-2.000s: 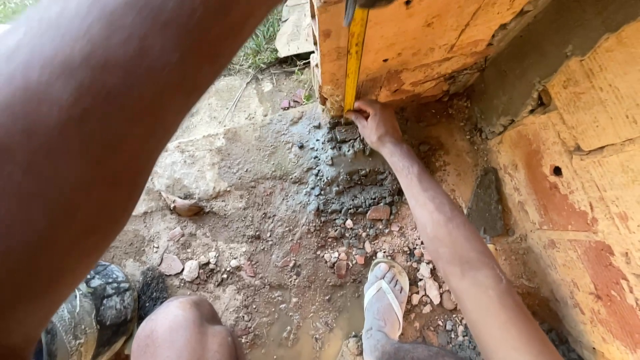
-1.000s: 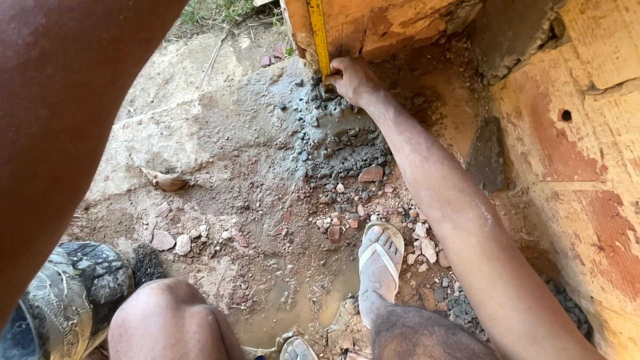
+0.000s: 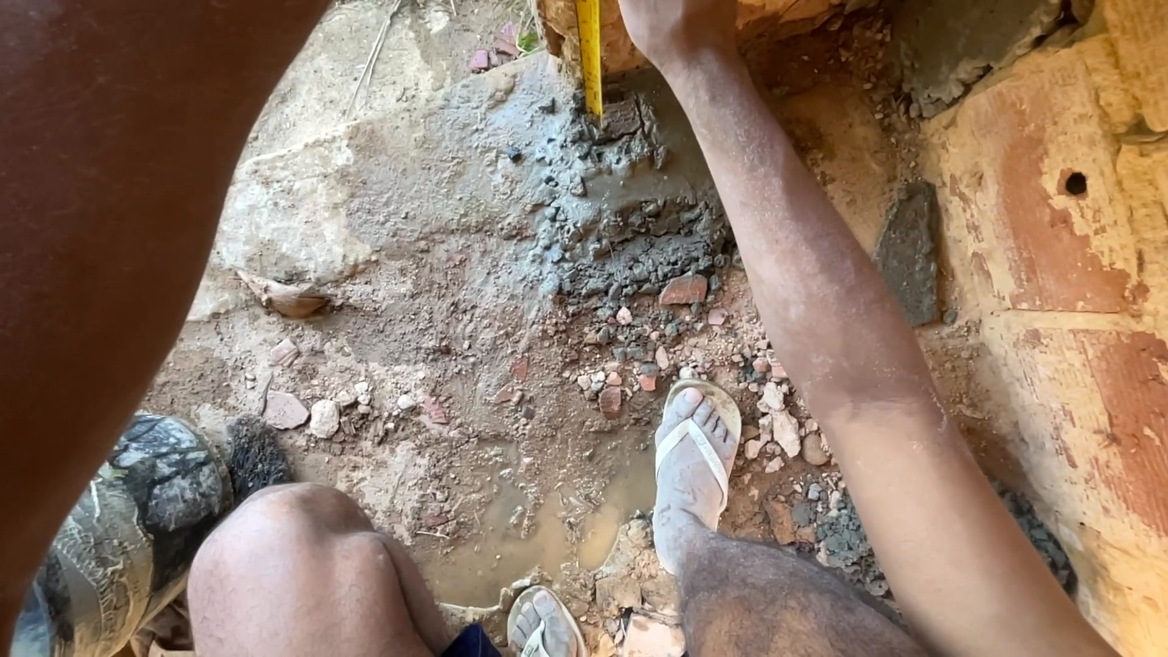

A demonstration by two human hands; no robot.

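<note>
A yellow measuring strip [image 3: 591,59] comes down from the top edge, its lower end at the wet grey mortar [image 3: 630,205] beside a brick wall's base [image 3: 561,27]. Just right of the strip, my right hand [image 3: 680,27] shows only its wrist and back; its fingers are cut off by the top edge, so its grip is hidden. My left arm crosses the left side, and my left hand is out of view.
An orange brick wall [image 3: 1049,228] runs down the right side. Stones and brick pieces [image 3: 684,290] lie around my sandalled foot [image 3: 698,447], near a muddy puddle [image 3: 511,547]. A mud-stained container [image 3: 137,511] is at lower left.
My right hand, earlier pinching the strip near its lower end, now sits right of it, partly beyond the top edge. The view has shifted downward.
</note>
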